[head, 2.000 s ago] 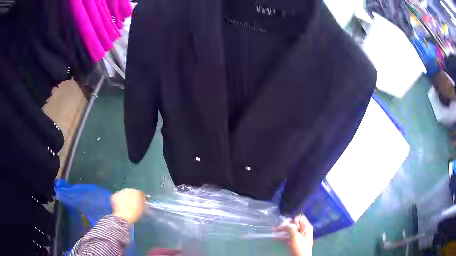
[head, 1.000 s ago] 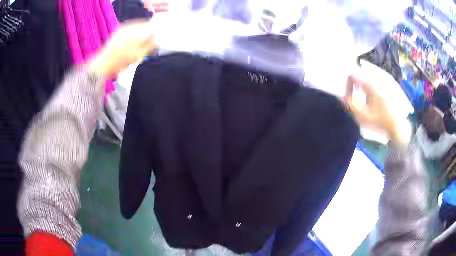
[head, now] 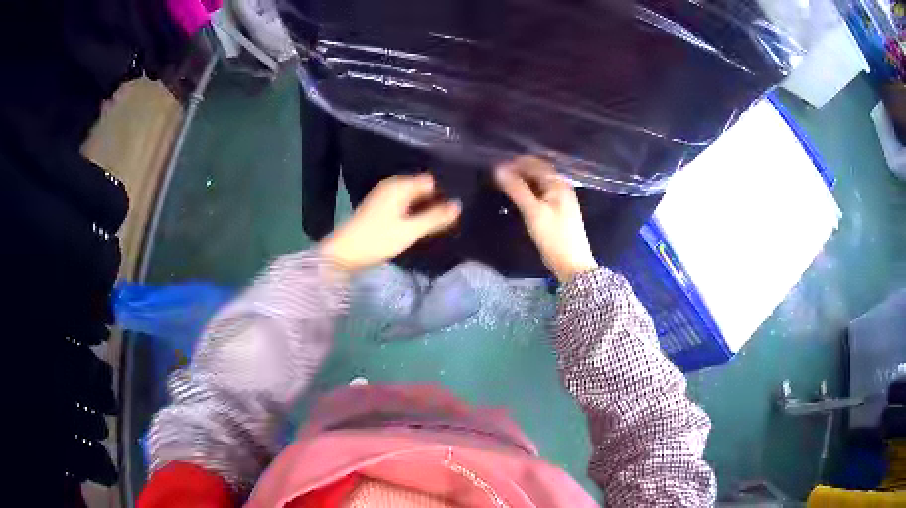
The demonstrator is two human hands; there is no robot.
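A black jacket (head: 392, 154) hangs in front of me. A clear garment bag (head: 596, 89) covers its upper part, its open edge running across the jacket above my hands. The jacket's lower part and one sleeve show below that edge. My left hand (head: 392, 220) is at the jacket's front, thumb and fingers apart, with nothing visible between them. My right hand (head: 548, 213) is close beside it, fingertips at the bag's lower edge; blur hides whether they grip the film or cloth. The collar and hanger are out of view.
Black garments (head: 50, 248) hang along the left, with magenta cloth (head: 189, 12) at the top left. A blue crate (head: 685, 308) with a white pile (head: 760, 223) stands on the floor at right. A blue plastic bag (head: 174, 306) lies at left. A metal bar (head: 820, 403) is at lower right.
The bag has come down from the collar area over the jacket's upper part. Both hands have moved from beside the shoulders down and inward to the jacket's lower front.
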